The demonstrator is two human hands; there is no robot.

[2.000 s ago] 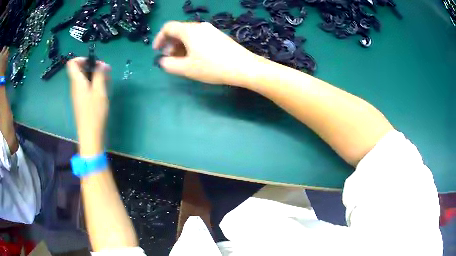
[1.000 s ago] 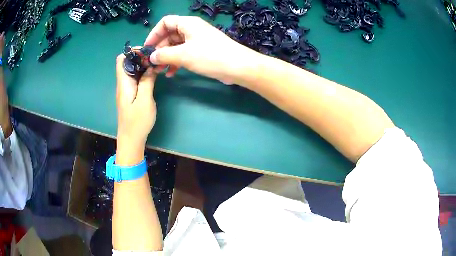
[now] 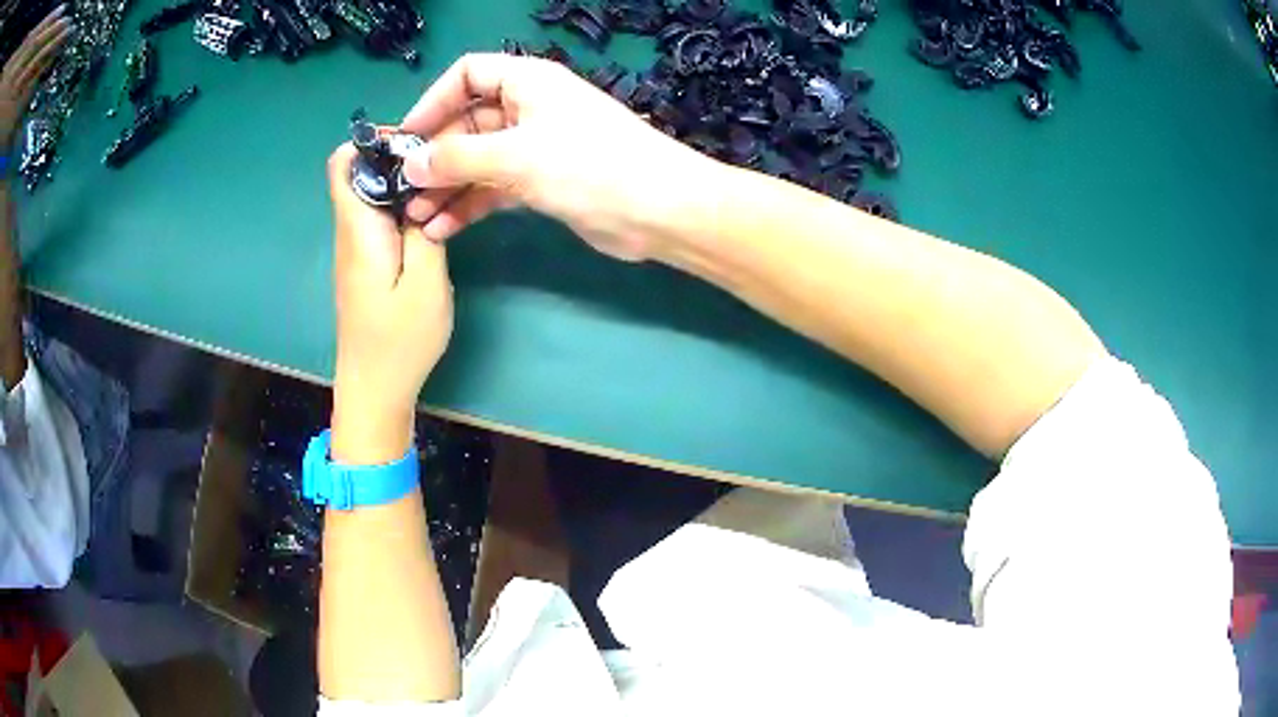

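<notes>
A small black unit [image 3: 376, 171] with a rounded shiny end is held between my two hands above the green table. My left hand [image 3: 388, 287], with a blue band on its wrist, grips it from below. My right hand [image 3: 540, 151] pinches its right side with thumb and fingers. My fingers hide much of the unit, so I cannot tell whether it is one part or two. A heap of curved black parts [image 3: 764, 105] lies right of centre. Slim black housings [image 3: 301, 25] are piled at the back left.
One slim housing [image 3: 152, 123] lies apart at left. More curved parts [image 3: 998, 42] lie at the back right. Another person's hand [image 3: 28, 67] is at the far left edge. An open carton [image 3: 217, 539] with dark units stands below the table's pale edge [image 3: 589, 451].
My left hand has moved right from its place two seconds ago, and both hands have come together at the black unit. Over the last second they have barely moved. The other person's hand has come into view.
</notes>
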